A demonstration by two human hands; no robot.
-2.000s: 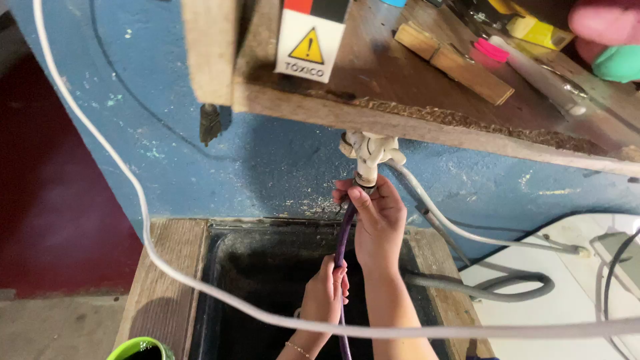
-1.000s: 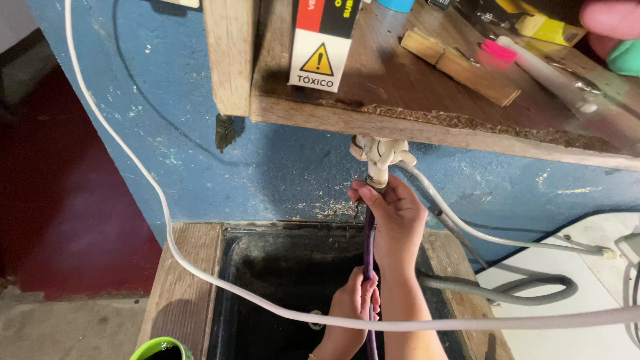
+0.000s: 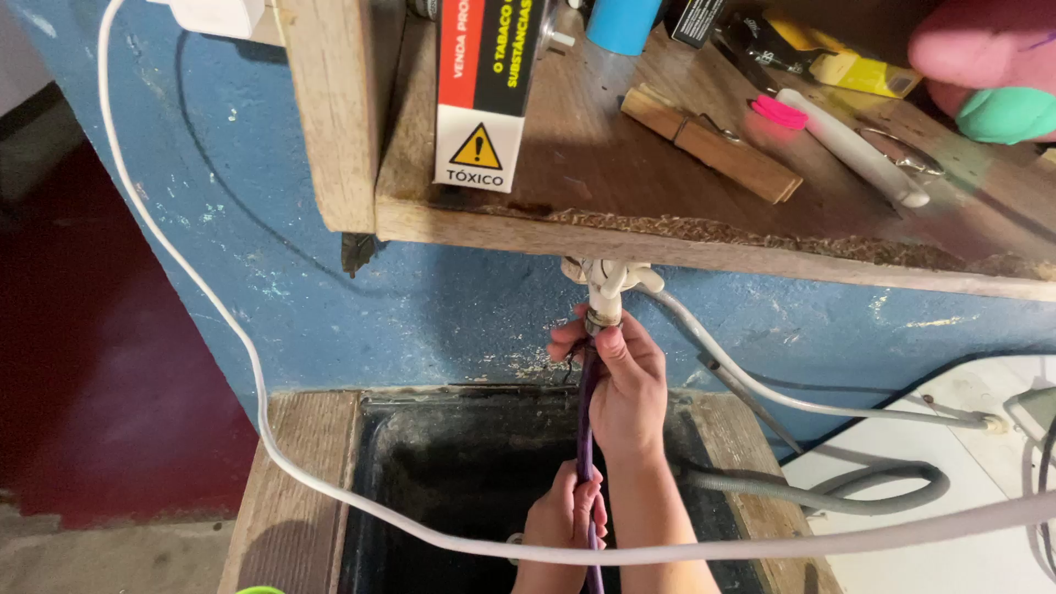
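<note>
A white plastic faucet (image 3: pixel 606 289) juts from the blue wall under a wooden shelf. My right hand (image 3: pixel 623 375) grips the faucet's threaded end where the top of a purple hose (image 3: pixel 586 412) meets it, thumb in front and fingers around behind. Dark strands, perhaps a tie, hang at that joint. Lower down, my left hand (image 3: pixel 569 511) is closed around the same hose, over a black sink basin (image 3: pixel 462 462). Whether the hose is fixed on the faucet cannot be told. The hose's lower end is out of view.
A white cable (image 3: pixel 330 491) loops across the foreground, in front of my forearms. The wooden shelf (image 3: pixel 577 165) holds a box with a warning sign (image 3: pixel 478 148), a clothespin (image 3: pixel 709 144) and other items. At right, a white appliance (image 3: pixel 891 528) has grey hoses (image 3: pixel 825 495) beside the basin.
Both hands keep their holds on the hose and at the faucet's end. The view has shifted, showing more of the shelf.
</note>
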